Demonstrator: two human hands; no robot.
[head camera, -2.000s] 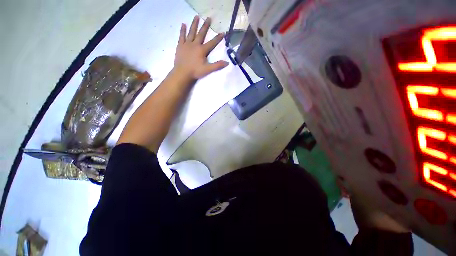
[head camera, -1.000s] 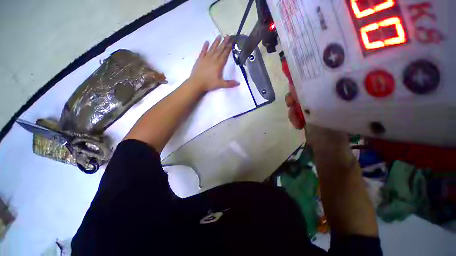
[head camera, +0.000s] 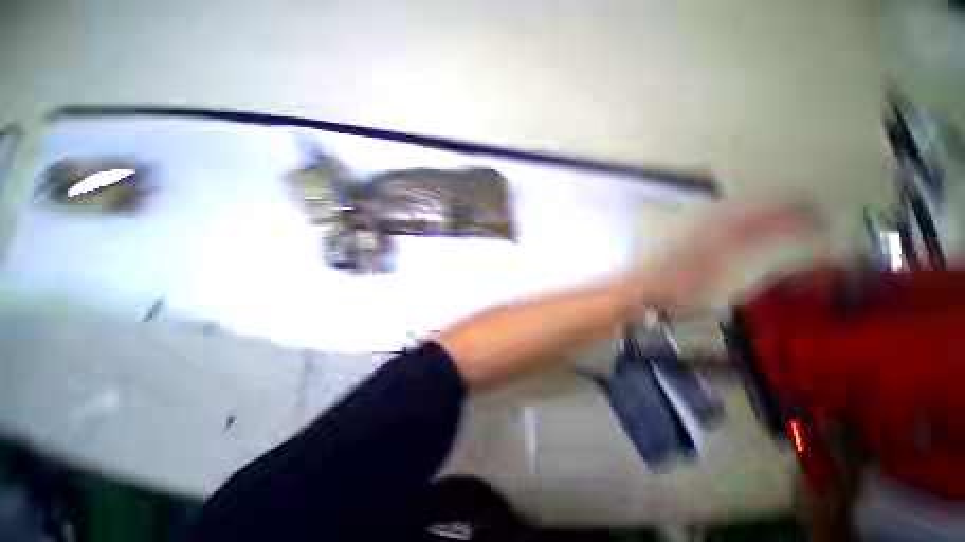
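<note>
The picture is blurred. My left hand reaches right, beside the red motor housing of the cutting machine; its fingers are smeared and its grip cannot be told. The grey base plate shows below my left wrist, on the cream table. The white paper marker lies on the lay, with the lay's dark edge along its far side. A brownish blurred shape under the motor may be my right hand or forearm, but I cannot tell.
A large wrapped weight rests on the paper, with a smaller wrapped weight and dark scissors at its left. Another wrapped lump lies far left. Blurred dark and white items are at the right rim.
The view has swung, so the weights appear farther away and more level. My left hand has left the paper and is now beside the motor housing. The control box face is out of view.
</note>
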